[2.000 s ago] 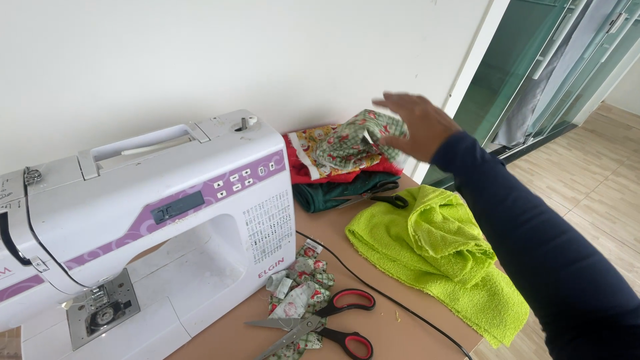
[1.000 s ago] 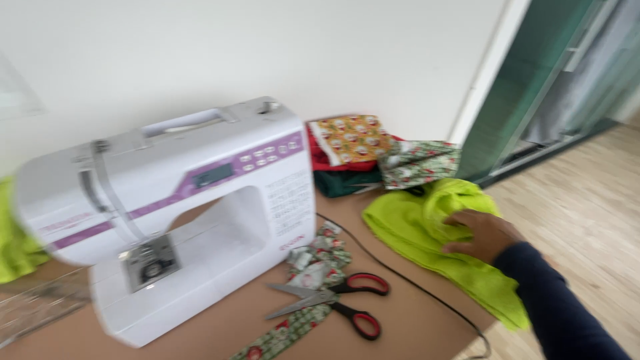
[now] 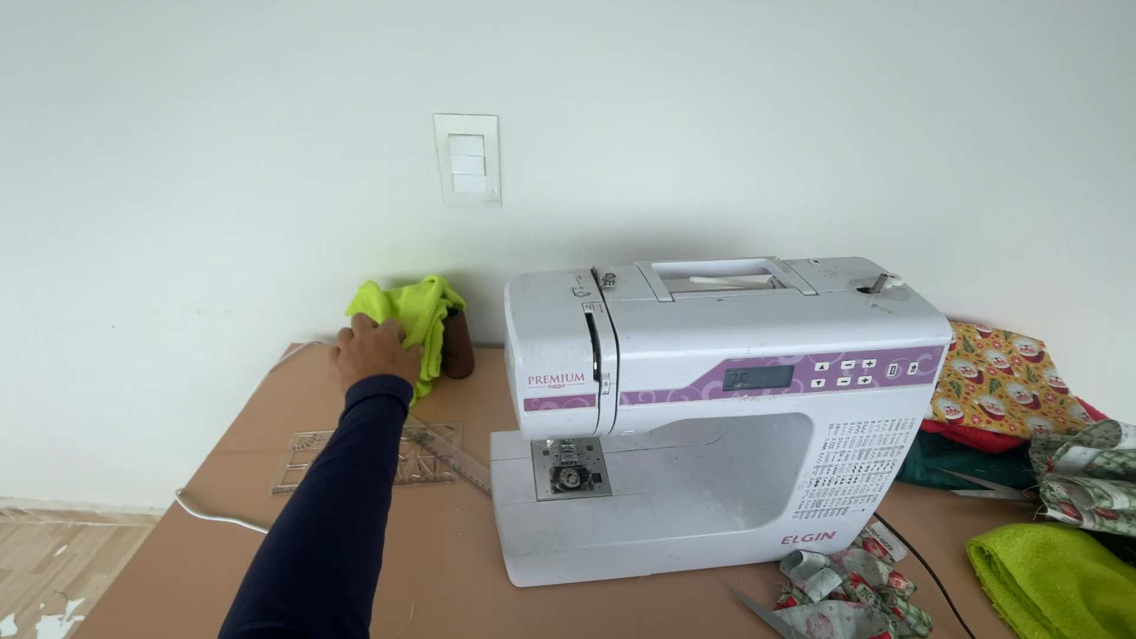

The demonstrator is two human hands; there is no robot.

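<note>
My left hand [image 3: 374,353] is at the back left of the table, its fingers curled into the front of a bunched lime-green cloth [image 3: 415,311]; the fingertips are hidden. Right behind that cloth stands a dark brown cylinder [image 3: 458,344]. My right hand is out of view. A white and purple Elgin sewing machine [image 3: 710,355] stands to the right of my left hand. Below the hand, a clear plastic ruler [image 3: 453,459] lies across a clear patterned template [image 3: 426,466], partly behind my sleeve.
Right of the machine are folded Santa-print fabric [image 3: 1003,377], dark green fabric [image 3: 954,457], ruffled floral fabric [image 3: 1092,470], scissors [image 3: 985,486] and a second lime-green cloth [image 3: 1052,568]. Floral scraps [image 3: 852,586] and a scissor blade [image 3: 763,612] lie in front. A white cable [image 3: 213,517] crosses the left edge.
The view has swung left. My right hand, over the fabrics and then on the right-hand lime-green cloth, has left view. My left hand has come into view at the other lime-green cloth.
</note>
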